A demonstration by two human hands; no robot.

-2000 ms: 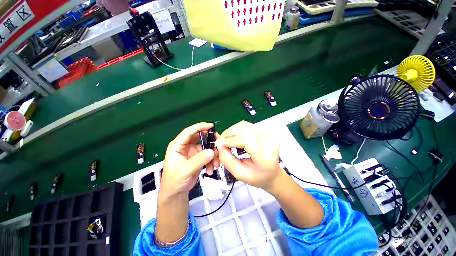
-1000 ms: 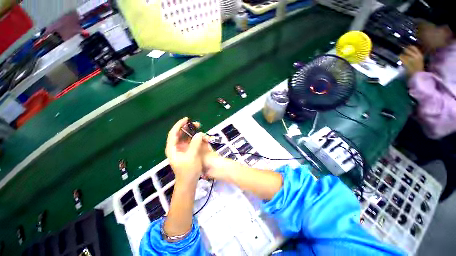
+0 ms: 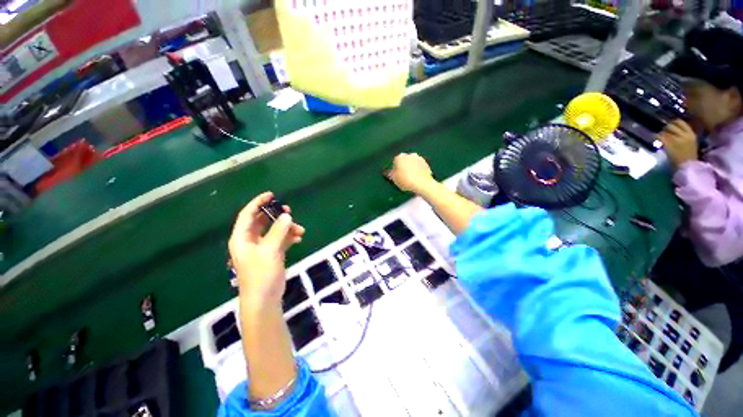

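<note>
My left hand point(image 3: 262, 244) is raised above the back edge of the white compartment tray point(image 3: 481, 358). Its fingertips hold a small dark unit point(image 3: 273, 210). My right hand point(image 3: 410, 173) is stretched out over the green conveyor belt point(image 3: 326, 175), with its fingers at a small dark unit point(image 3: 389, 173) that is mostly hidden. The tray's back cells hold flat black rectangular parts point(image 3: 302, 327). A unit with white and gold spots point(image 3: 371, 240) lies on the tray. A thin black cable point(image 3: 356, 346) curves over the tray.
Small units point(image 3: 147, 313) lie singly on the belt at left. A black compartment tray point(image 3: 106, 383) is at lower left. A grey can point(image 3: 477, 187), black fan point(image 3: 547, 167) and yellow fan point(image 3: 592, 116) stand at right. A person in pink point(image 3: 717, 195) sits beyond a second parts tray point(image 3: 672, 342).
My hands were together; now they are apart. My right hand has moved away over the belt, while my left hand still holds a dark unit. The view has swung right since the earliest frame.
</note>
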